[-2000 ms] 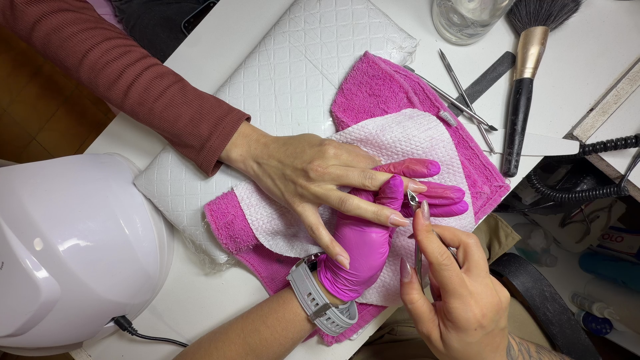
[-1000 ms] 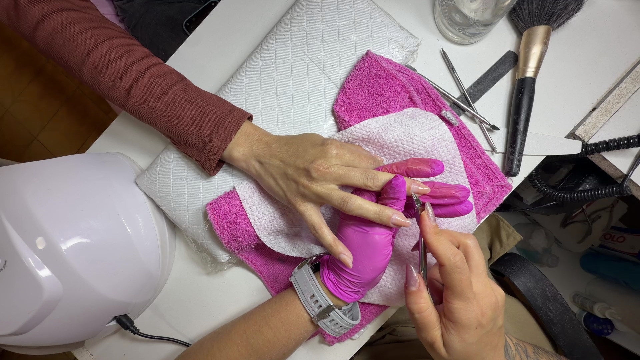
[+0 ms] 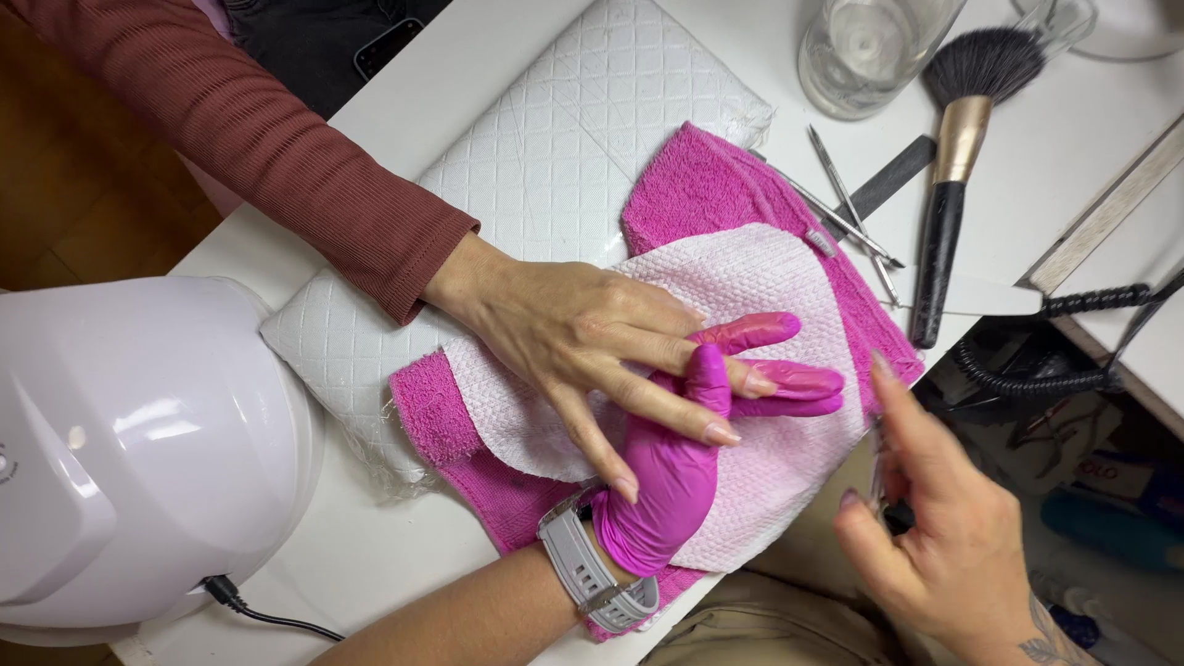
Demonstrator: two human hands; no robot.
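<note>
My left hand (image 3: 661, 476), in a pink glove with a grey-strapped watch at the wrist, holds a finger of another person's hand (image 3: 583, 324) between thumb and fingers. That hand reaches in from the upper left, palm down, fingers spread. Beneath both lie a white paper towel (image 3: 768, 277) and a pink terry towel (image 3: 689, 185), partly over a white quilted cushion (image 3: 555, 129). My bare right hand (image 3: 934, 518) is to the right of the paper towel, holding a slim metal tool (image 3: 877, 467), blurred and mostly hidden by the fingers.
A white nail lamp (image 3: 139, 435) with a black cable stands at left. Upper right are metal manicure tools (image 3: 846, 199), a dark nail file (image 3: 888, 185), a large brush (image 3: 948, 185), a glass jar (image 3: 856, 55) and a white file (image 3: 990, 296). A coiled black cord (image 3: 1027, 379) hangs at right.
My right hand has moved right, away from the held fingertip, taking the metal tool with it. My left hand keeps its hold on the other person's finger.
</note>
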